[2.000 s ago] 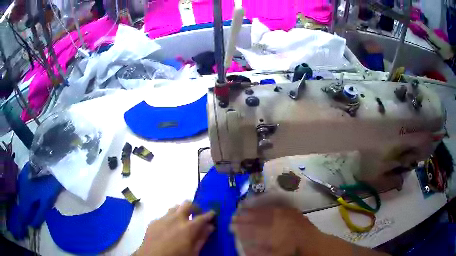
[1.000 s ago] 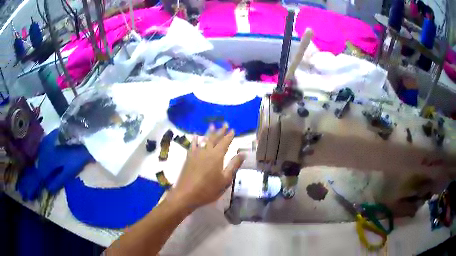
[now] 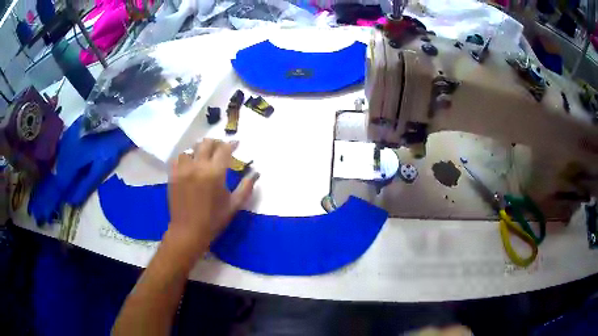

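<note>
My left hand [image 3: 203, 190] is palm down over the left part of the work, its thumb and fingertips around a dark-and-yellow woven label [image 3: 240, 165]; whether they grip it is unclear. A plain royal-blue crescent piece [image 3: 305, 243] lies at the table's front, its left end beside my wrist. Another plain blue piece [image 3: 138, 207] lies partly under my hand. More labels [image 3: 259, 105] lie loose behind. A labelled blue piece [image 3: 298, 72] lies flat near the machine head. My right hand [image 3: 442, 331] seems to be a small blurred patch cut off by the bottom edge.
The cream sewing machine head [image 3: 459, 98] stands at right, over a metal needle plate [image 3: 357, 161]. Scissors [image 3: 518, 230] with green and yellow loops lie right of it. A plastic bag [image 3: 141, 88] with dark contents and crumpled blue fabric [image 3: 82, 167] lie at left.
The view has tilted down. My left hand has moved back from the labelled piece toward the front left. A plain blue piece now lies at front centre. A patch of my right hand has appeared below.
</note>
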